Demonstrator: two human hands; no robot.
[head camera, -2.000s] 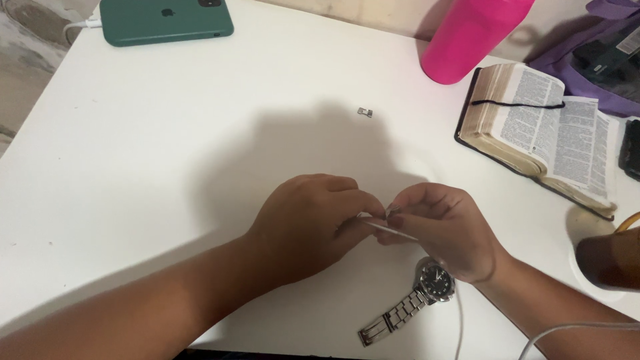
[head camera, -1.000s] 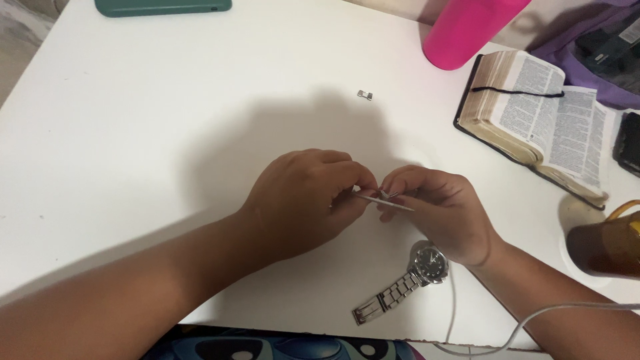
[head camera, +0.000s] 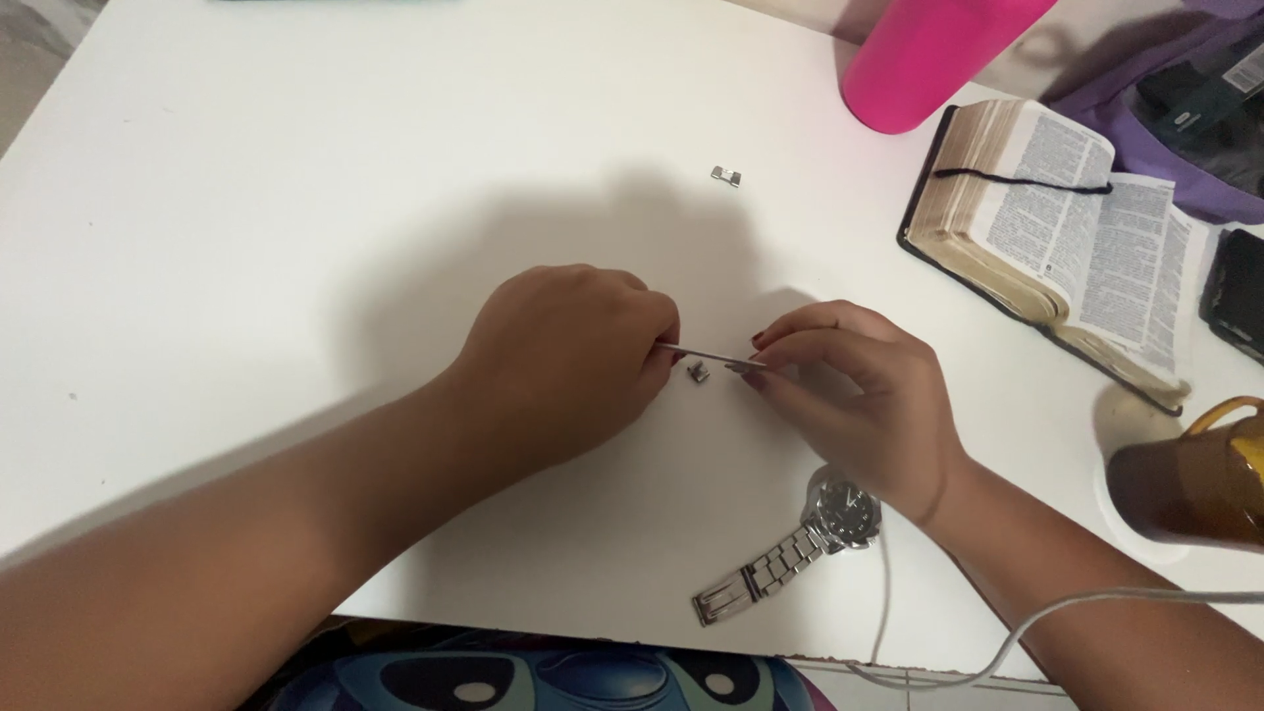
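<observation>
My left hand (head camera: 573, 355) is closed on a thin metal rod-like tool (head camera: 706, 354), which sticks out to the right from its fingers. The fingertips of my right hand (head camera: 859, 395) pinch a small metal piece (head camera: 741, 365) at the tool's far end; its exact kind is hard to tell. Between the hands, just under the tool, is a small metal watch link (head camera: 698, 372). Another metal link (head camera: 727, 176) lies farther back on the white table (head camera: 247, 197). A wristwatch (head camera: 844, 513) with a black dial and a metal bracelet lies below my right hand, its clasp towards the front left.
At the right lie an open book (head camera: 1047, 207) with a black ribbon and a dark object (head camera: 1234, 296). A pink bottle (head camera: 918, 69), a purple bag (head camera: 1136, 118) and an amber mug (head camera: 1195, 484) stand around them. A pale cable (head camera: 1057, 602) crosses my right forearm.
My hands have moved apart, baring more of the tool between them. A small link now shows between them that was not visible before. The view has shifted somewhat.
</observation>
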